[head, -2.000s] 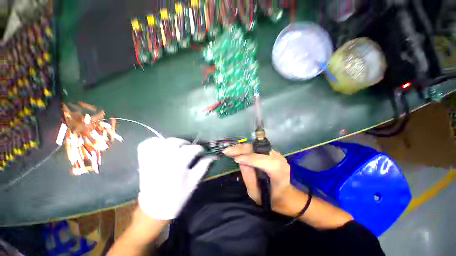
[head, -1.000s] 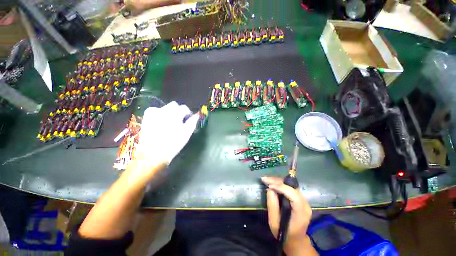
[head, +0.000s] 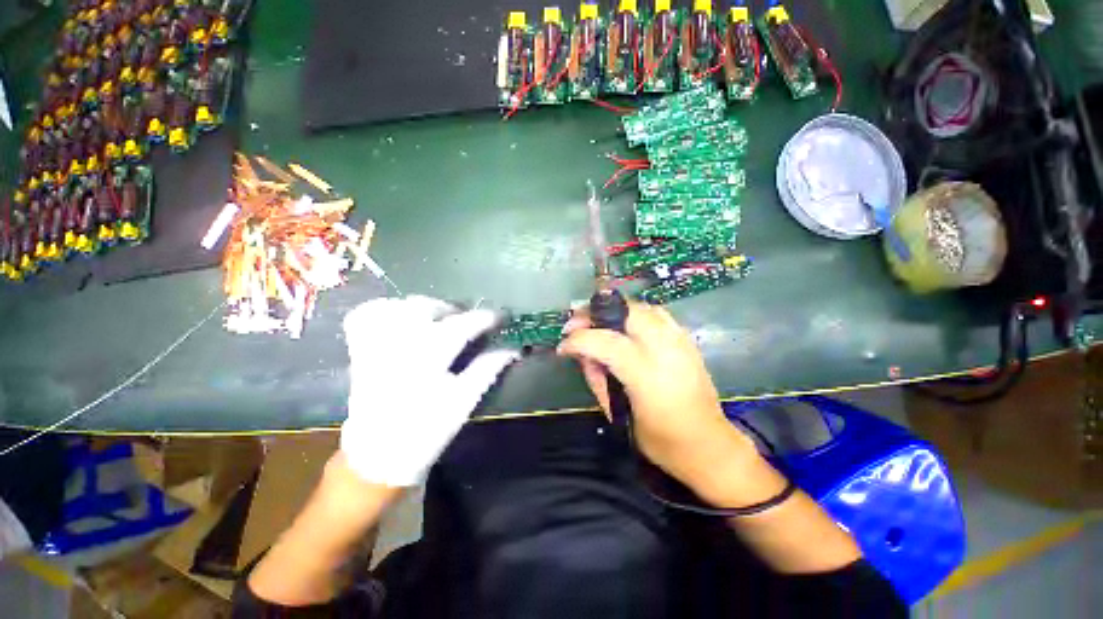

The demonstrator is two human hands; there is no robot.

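Observation:
My left hand (head: 409, 381), in a white glove, holds the left end of a green circuit board (head: 536, 329) near the bench's front edge. A thin solder wire (head: 169, 348) runs across the bench left of the glove. My bare right hand (head: 653, 375) holds a black soldering iron (head: 608, 310) with its pale tip pointing away from me, above the bench and off the board. The right fingertips touch the board's right end. Finger contact is partly hidden.
Overlapping green boards (head: 689, 181) lie ahead, right of centre. Board assemblies with yellow parts (head: 627, 55) stand beyond and at far left. Copper strips (head: 284, 248) lie left. A white dish (head: 841, 177), yellowish container (head: 947, 237) and black fan (head: 952, 94) are right; a blue stool (head: 877, 496) is below.
Since one second ago, my left hand has come back from the board rows to the front edge and my right hand has moved left to meet it. A green board is now between them.

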